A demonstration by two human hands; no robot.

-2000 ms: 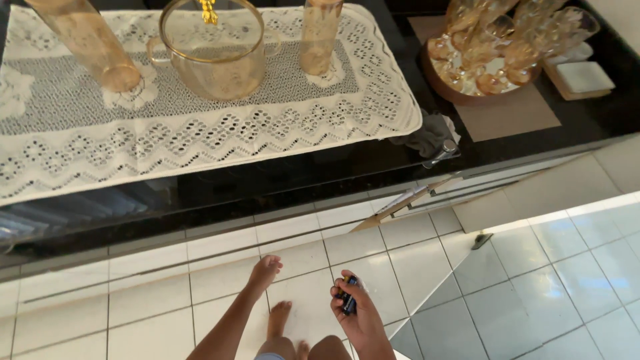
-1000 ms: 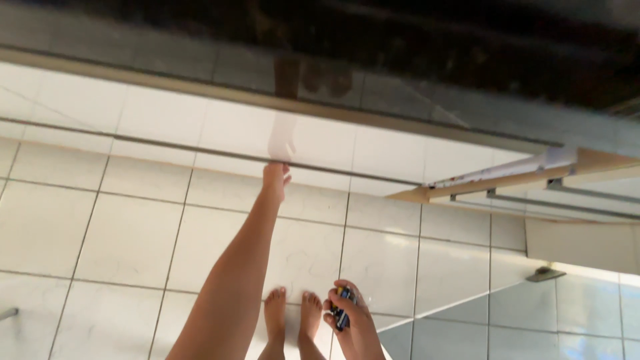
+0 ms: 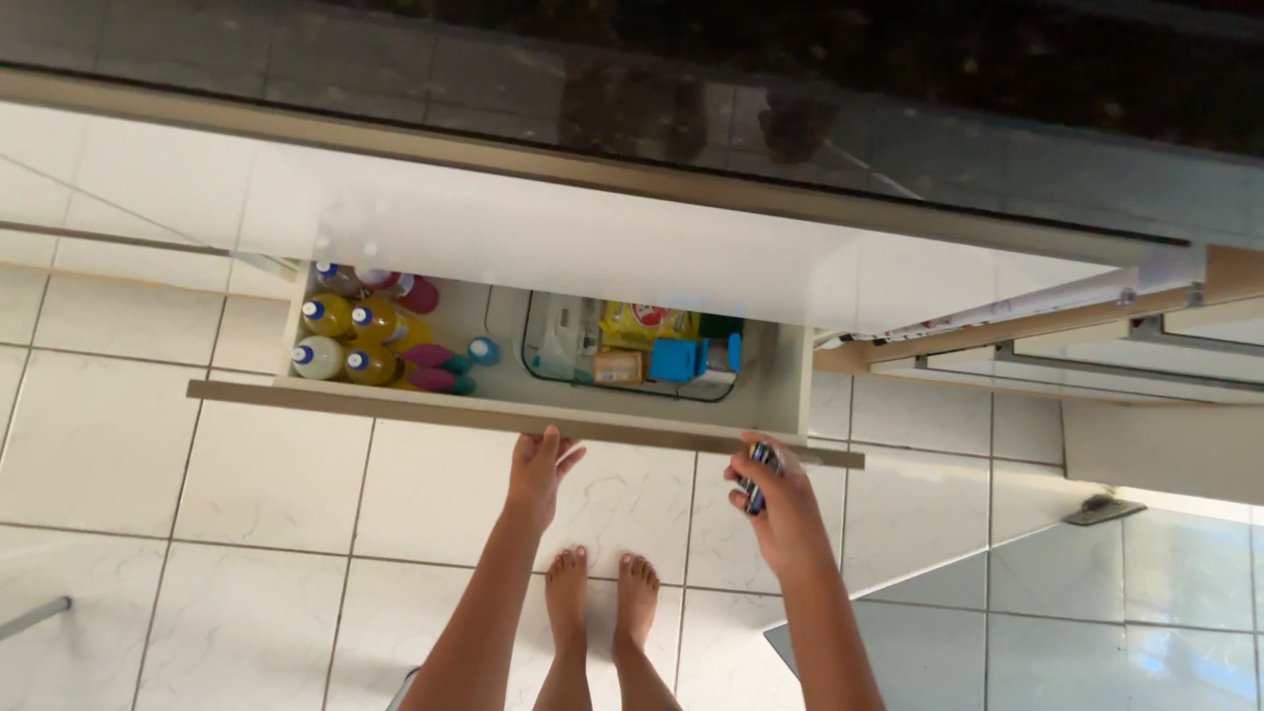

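Observation:
A low drawer (image 3: 523,420) stands pulled out below the counter. My left hand (image 3: 538,481) touches its front edge near the middle, fingertips at the edge. Several small dark cylinders, which look like batteries (image 3: 756,478), are gripped in my right hand (image 3: 778,494), close to the right part of the drawer front. Bottles with blue caps and yellow liquid (image 3: 370,362) fill the drawer's left end. A wire basket (image 3: 642,388) on the right holds a yellow packet (image 3: 647,324), a blue box (image 3: 676,360) and a small tan box (image 3: 617,367).
The dark stone countertop (image 3: 889,59) overhangs the drawer. Another, partly open drawer (image 3: 1086,355) is at the right. My bare feet (image 3: 602,592) are on the tiled floor (image 3: 444,494). A dark doorstop-like piece (image 3: 1102,510) lies at the lower right.
The low drawer, closed a second ago, is now pulled out and its contents show. My left hand was at the cabinet front then. The right hand keeps its grip. The view has tilted down from the countertop.

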